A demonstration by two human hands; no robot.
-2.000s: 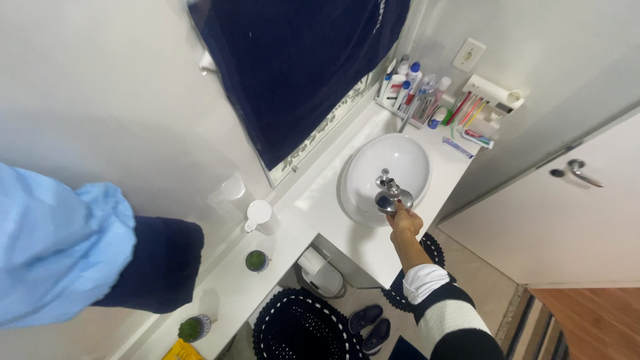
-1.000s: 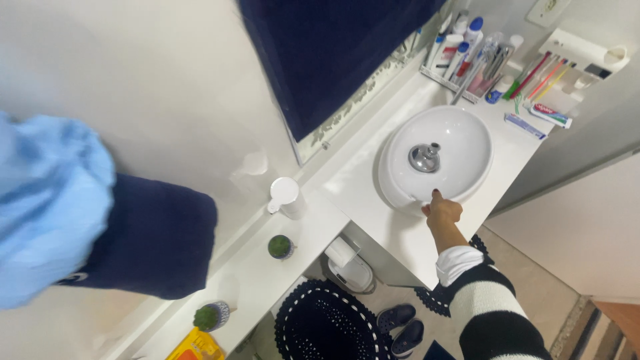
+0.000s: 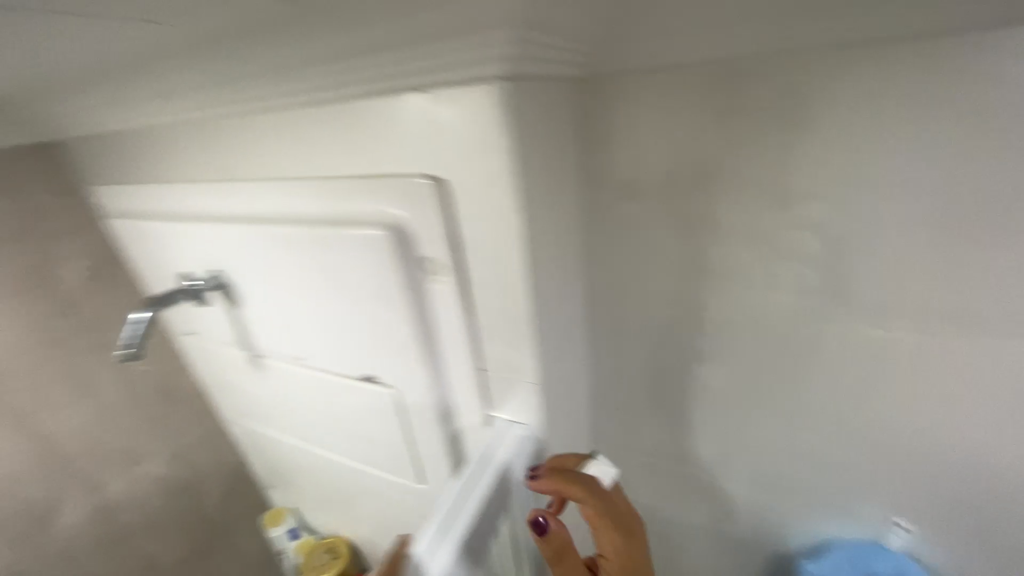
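Note:
My right hand [image 3: 596, 512], with dark purple nails, is at the bottom centre, its fingers bent and apart. Its fingertips are close to the right edge of a blurred, long white object [image 3: 472, 500]; contact is unclear. A small white piece [image 3: 602, 470] is on or behind one finger. Only a blurred bit of my left hand [image 3: 394, 556] shows at the object's lower left, the rest out of frame or hidden, so its grip cannot be told. Left of both hands are a yellow-topped container [image 3: 280, 524] and a round yellow lid or container [image 3: 328, 556].
A white moulded panel [image 3: 312, 296] fills the left centre, with a curved chrome fitting [image 3: 164, 308] at its left. A pale wall [image 3: 800, 264] stands at the right. Blue fabric [image 3: 860, 558] is at the bottom right, below a small white hook [image 3: 901, 528].
The view has swung far away from the sink and counter. My right hand, earlier at the tap and then at the basin's rim, is now beside the white object. Part of my left hand has come into view.

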